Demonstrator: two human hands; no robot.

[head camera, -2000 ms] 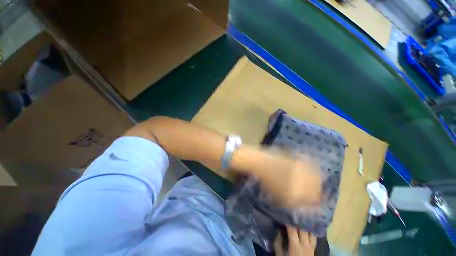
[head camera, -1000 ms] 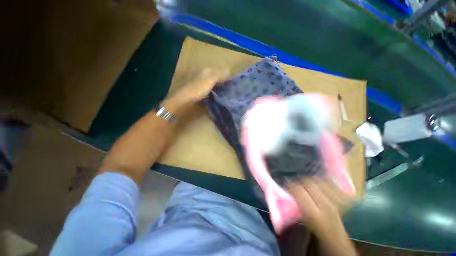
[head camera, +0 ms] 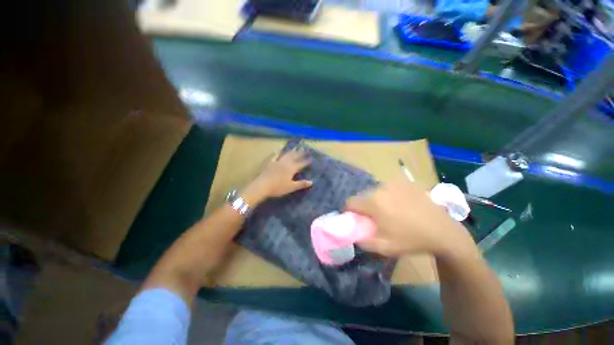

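A dark grey dotted bag (head camera: 276, 236) lies flat and slanted on the tan cardboard sheet (head camera: 225, 168). My left hand (head camera: 286, 176) rests on the bag's upper left part with the fingers spread. My right hand (head camera: 397, 219) is blurred and grips the pink and white headphones (head camera: 333, 236) over the right part of the bag. Most of the headphones are hidden by my right hand.
A brown carton (head camera: 148, 168) stands at the left. At the right are a white bottle (head camera: 493, 180), a round white item (head camera: 450, 201), a thin tool and a pale strip (head camera: 497, 234). A thin pale pen-like item (head camera: 406, 170) lies on the sheet. A metal post rises behind.
The headphones, earlier held above the bag with both sides showing, are now lower, further left and mostly hidden by my right hand. My left hand has moved from the bag's edge onto its surface.
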